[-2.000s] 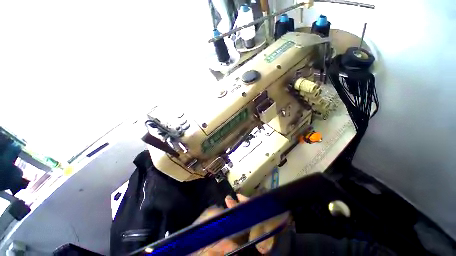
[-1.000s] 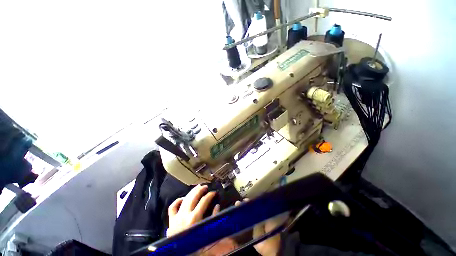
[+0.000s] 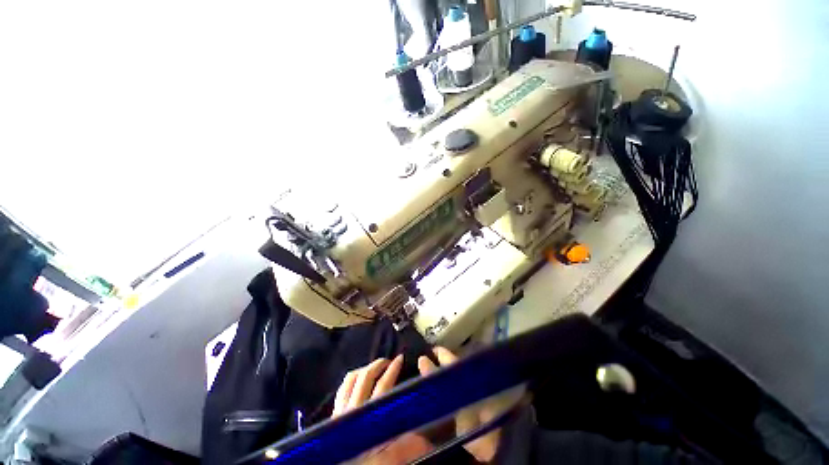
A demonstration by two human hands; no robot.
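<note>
The black garment (image 3: 309, 345) lies in front of and below the cream sewing machine head (image 3: 409, 191). Its upper part reaches the presser foot and needles (image 3: 395, 307). Shiny zipper lines show on its left part. My left hand (image 3: 364, 383) lies on the cloth just below the presser foot, fingers slightly bent. My right hand (image 3: 480, 434) is to its right, with fingertips at the cloth near the bed. A dark blue band close to the camera covers much of both hands, so their grip cannot be told.
An orange item (image 3: 572, 253) lies right of the bed, and a blue tool (image 3: 502, 322) lies before it. Thread cones (image 3: 457, 50) stand behind the machine. A black cord bundle (image 3: 650, 173) hangs at the right. The white table (image 3: 136, 363) extends left.
My left hand first came up to the presser foot, then drew back down a little. My right fingertips show more above the band. The camera view shifted slightly and back.
</note>
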